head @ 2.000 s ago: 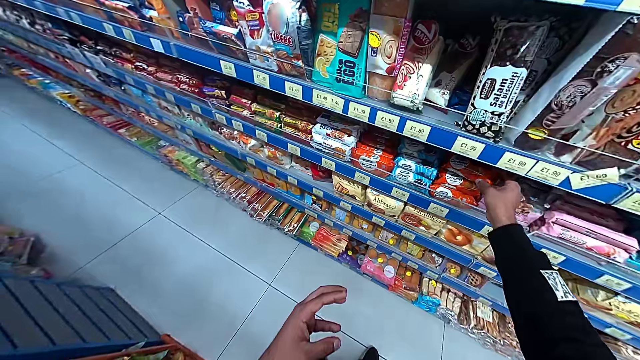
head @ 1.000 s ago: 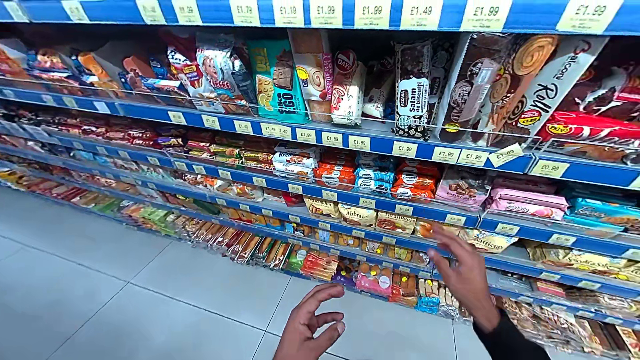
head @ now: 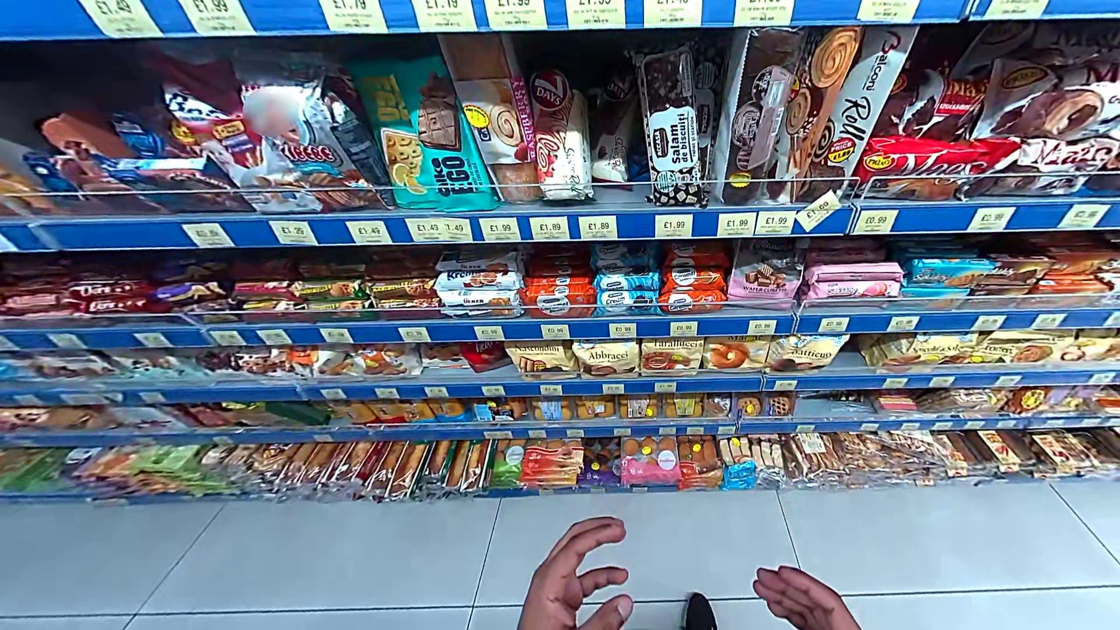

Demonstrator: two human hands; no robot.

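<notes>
My left hand is at the bottom centre, over the tiled floor, its fingers curled apart with nothing in them. To its right, my right hand is held low with its palm turned inward, also holding nothing. Neither hand touches the shelves. In front stand packs of orange-wrapped biscuits, a pink wafer pack and a cream bag of biscuits. On the shelf above are a teal biscuit bag and a black-and-white salami biscuit roll.
Long blue-edged shelves with price tags run across the view in several tiers. A clear guard rail fronts the upper one. Packed pastries line the lowest tier. Pale floor tiles lie below, with a dark shoe tip between the hands.
My right hand has drawn back from the orange biscuit packs, where it was two seconds ago, to low beside my left hand. The view has turned to face the shelves more squarely.
</notes>
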